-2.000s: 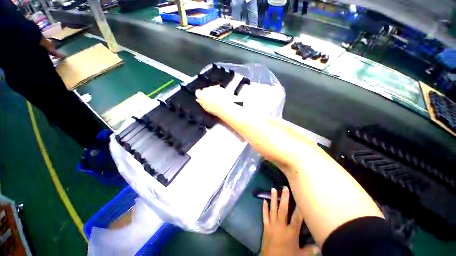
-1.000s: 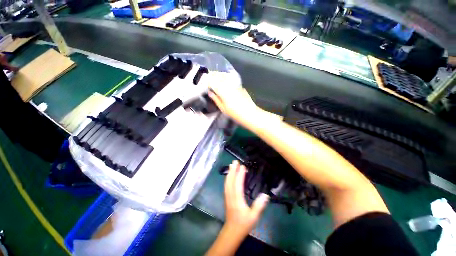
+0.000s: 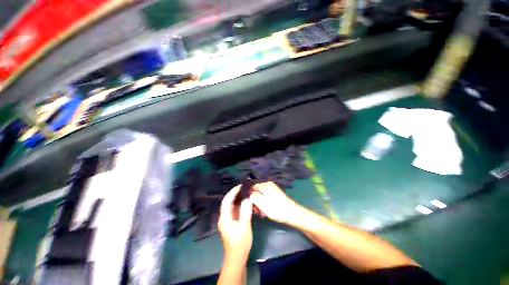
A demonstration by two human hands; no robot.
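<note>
My left hand (image 3: 236,220) and my right hand (image 3: 270,201) are together at the middle, a little below centre. Both hold one black plastic housing (image 3: 245,190), which stands up between the fingers; blur hides its detail. Behind and beside the hands lies a loose heap of small black pieces (image 3: 279,166), with longer black housings (image 3: 195,203) at its left. A black parts tray (image 3: 301,122) lies behind the heap, with slanted rows of black parts along its far and left portion.
A white board (image 3: 120,195) in clear film holds black housings at left. A small translucent bottle (image 3: 378,146) lies beside a crumpled white cloth (image 3: 438,136) at right. A dark conveyor (image 3: 184,121) runs behind, with another parts tray (image 3: 315,38) beyond. A post (image 3: 446,67) stands at upper right.
The view has swung right. My right hand has left the white board with black housings and come to the heap. My left hand, open before, now holds a housing together with it.
</note>
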